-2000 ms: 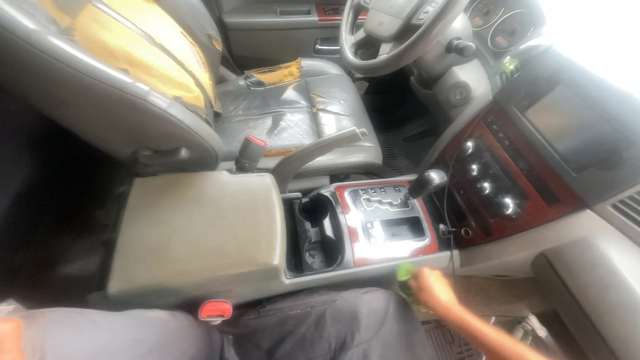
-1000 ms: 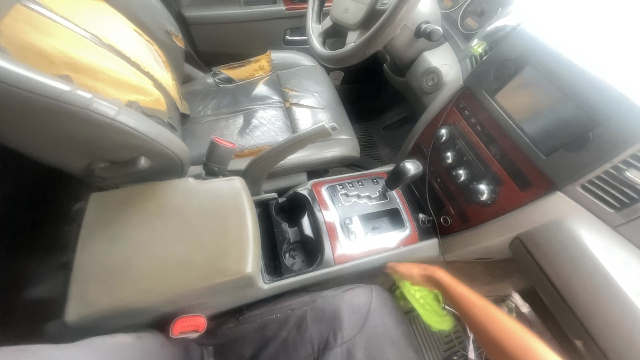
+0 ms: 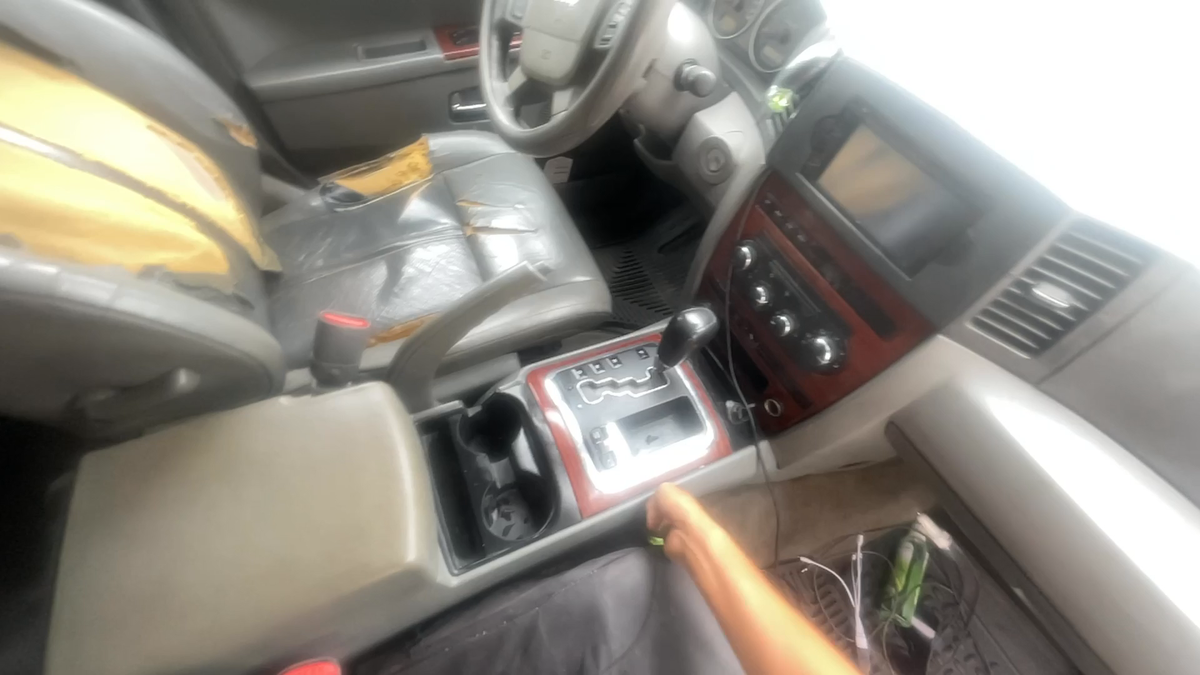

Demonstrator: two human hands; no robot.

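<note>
My right hand [image 3: 677,520] reaches in from the lower right, fingers curled at the passenger-side edge of the center console [image 3: 506,572]. A small bit of a bright green cloth [image 3: 656,541] shows under the fingers; most of it is hidden. Just beyond the hand lies the gear shift panel [image 3: 647,427] with red wood-look trim, its gear lever [image 3: 687,336] standing at the far side. Left of the panel are the cup holders [image 3: 517,511] and the closed armrest lid [image 3: 244,516]. My left hand is out of view.
A grey driver's seat [image 3: 403,234] with torn leather and yellow foam lies across the console, near the steering wheel [image 3: 562,75]. A raised parking brake lever [image 3: 459,323] stands beside it. Cables and a green item [image 3: 905,572] lie in the passenger footwell. A thin cable hangs by the dashboard.
The green cloth, hanging in plain sight below my right hand a second ago, is now mostly hidden. The view has shifted, showing more of the passenger footwell.
</note>
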